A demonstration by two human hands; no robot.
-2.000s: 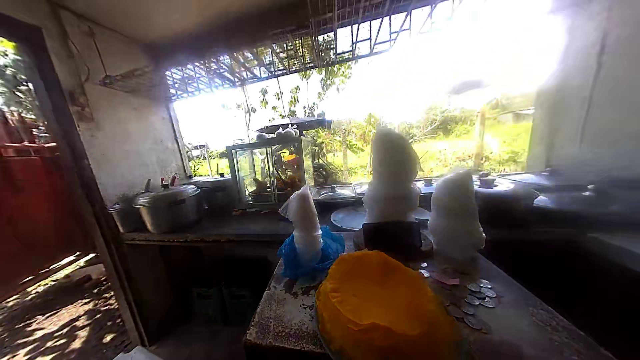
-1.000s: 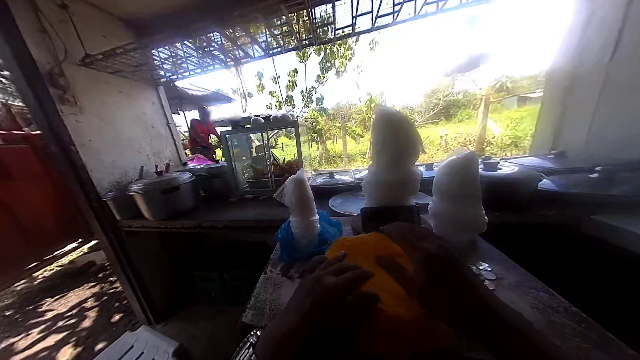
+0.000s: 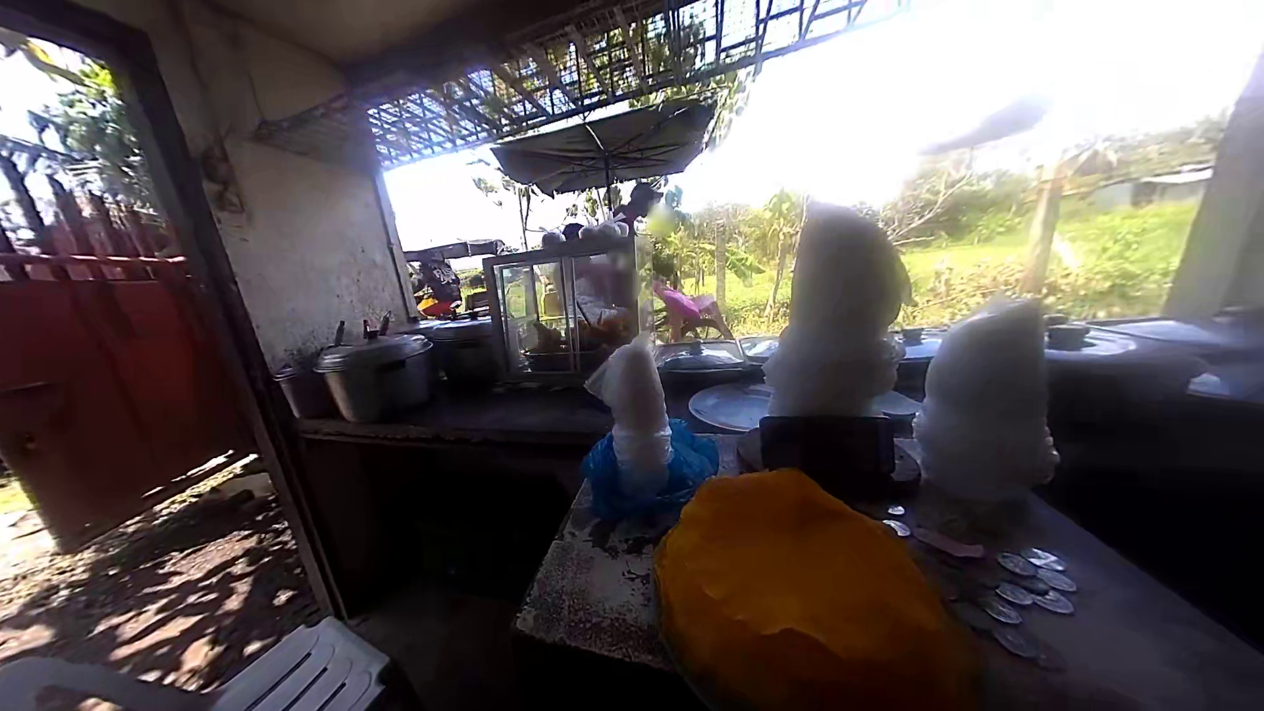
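Neither of my hands shows in the head view now. An orange-yellow mound, perhaps covered with cloth, fills the near part of the worn table. Behind it a dark rectangular object stands upright. Tall stacks wrapped in clear plastic stand at the back: a large one behind the dark object, another to its right, and a small one in a blue plastic bag at the left. Several coins lie right of the mound, near a small reddish strip.
Lidded metal pots stand on the counter at the left, beside a glass display case. Flat metal lids lie farther right. A white plastic chair is at lower left. A person is outside beneath an umbrella.
Both hands, which lay on the orange-yellow mound one second ago, have left the view. The view has shifted, and the umbrella outside shows more fully.
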